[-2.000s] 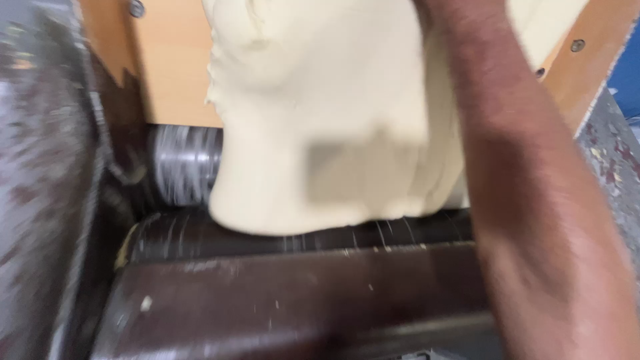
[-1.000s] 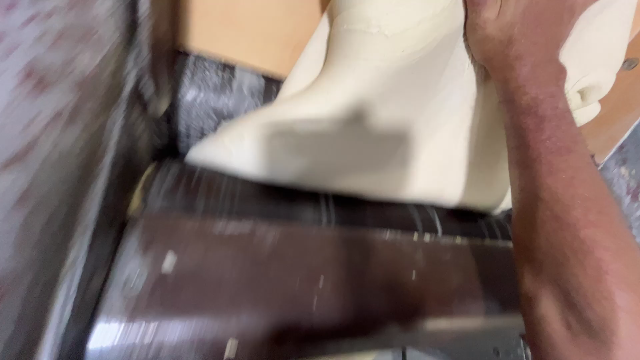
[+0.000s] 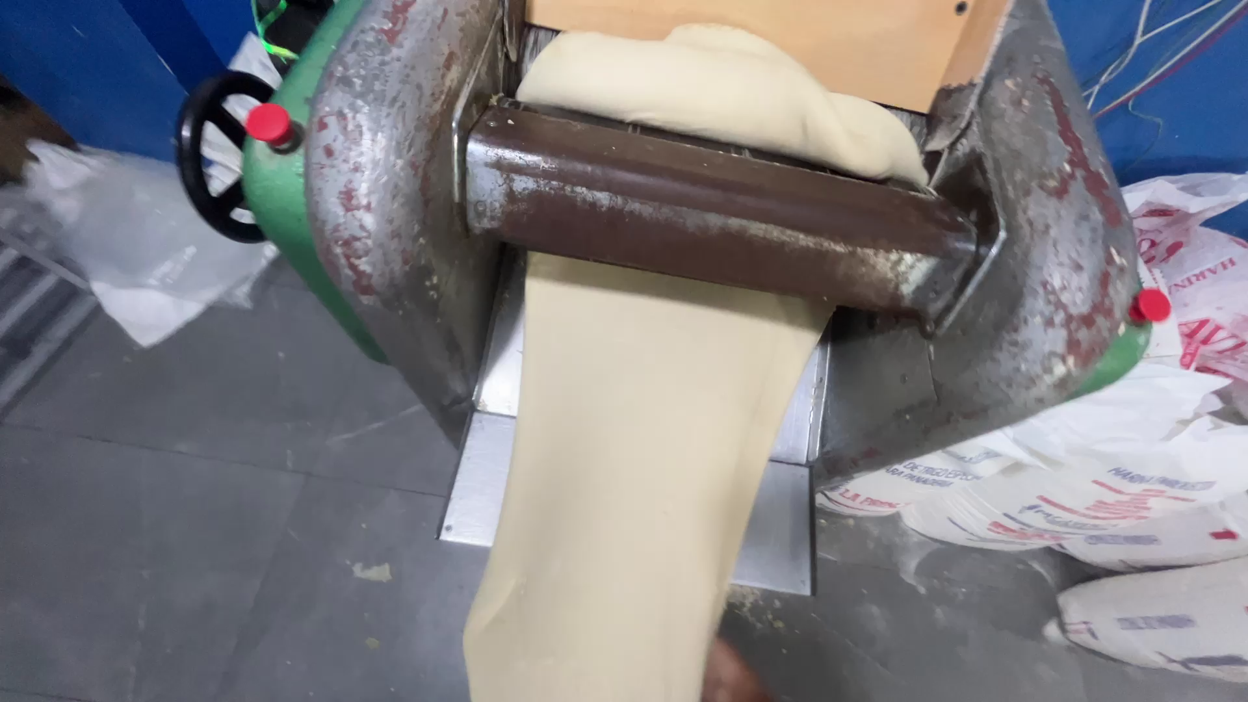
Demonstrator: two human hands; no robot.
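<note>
A wide sheet of pale dough [image 3: 634,439] comes out below the brown metal guard [image 3: 721,210] of a dough sheeter and reaches the bottom edge of the view. Above the guard, a thick folded mass of dough [image 3: 673,93] lies at the rollers, against a wooden board [image 3: 858,44]. A small, blurred part of my right hand [image 3: 733,675] shows at the bottom, at the right edge of the sheet; its fingers are hidden, so its grip cannot be told. My left hand is out of view.
Worn metal side housings [image 3: 390,175] flank the rollers. A black handwheel [image 3: 200,161] and a red knob [image 3: 269,124] are at left, another red knob [image 3: 1150,306] at right. Below is a metal tray [image 3: 775,526]. Printed sacks [image 3: 1102,497] stand on the right, plastic sheeting [image 3: 166,253] on the left.
The right hand has left the dough above the rollers and now shows low at the bottom. A dough sheet now hangs out below the guard. The view has pulled back.
</note>
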